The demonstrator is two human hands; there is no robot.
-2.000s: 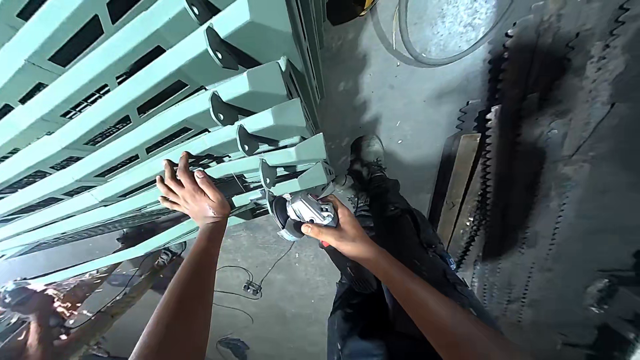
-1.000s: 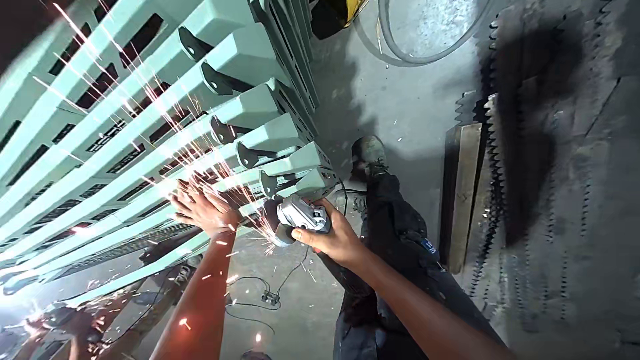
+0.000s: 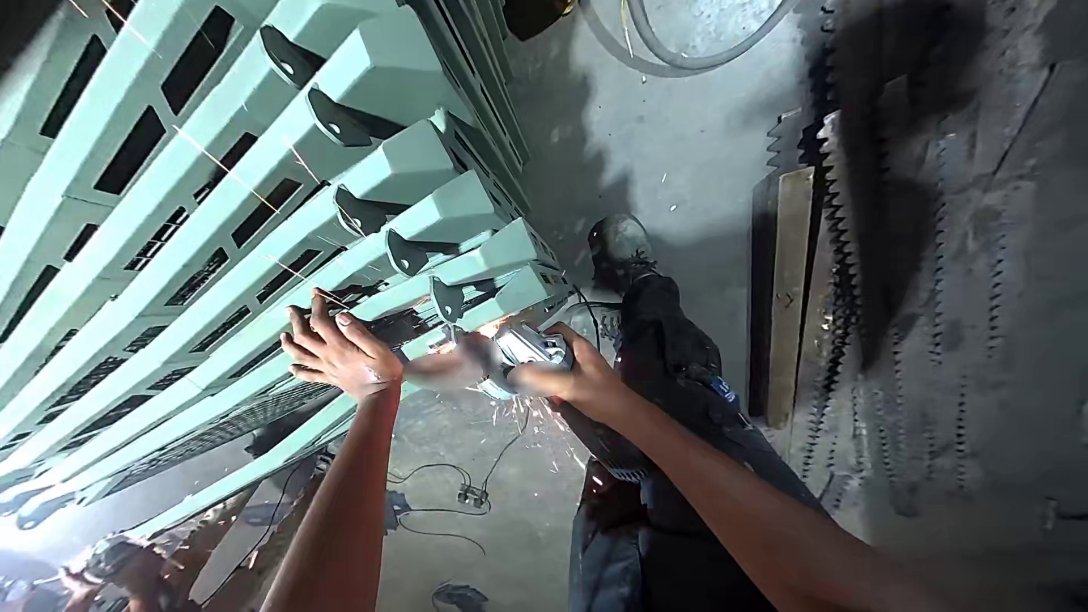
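My right hand [image 3: 578,374] grips an angle grinder [image 3: 529,350] by its body. The grinder's disc side is against the lower end of a stack of pale green metal frames [image 3: 408,166], and sparks spray below it. The disc itself is blurred. My left hand [image 3: 340,350], fingers spread, rests on the frames to the left of the grinder and holds nothing. Dark curved metal tabs [image 3: 410,252] stick out from the frame ends just above the grinder.
A grey hose [image 3: 693,59] curves on the floor at the top. Toothed metal strips [image 3: 837,246] and a flat bar [image 3: 790,297] lie at the right. Cables with a connector [image 3: 473,495] cross the floor below. Another person [image 3: 127,565] is at the lower left, near bright light.
Sparks streamed over my left hand and the frames one second ago; now many fall below the grinder. Two seconds ago no sparks showed at the grinder.
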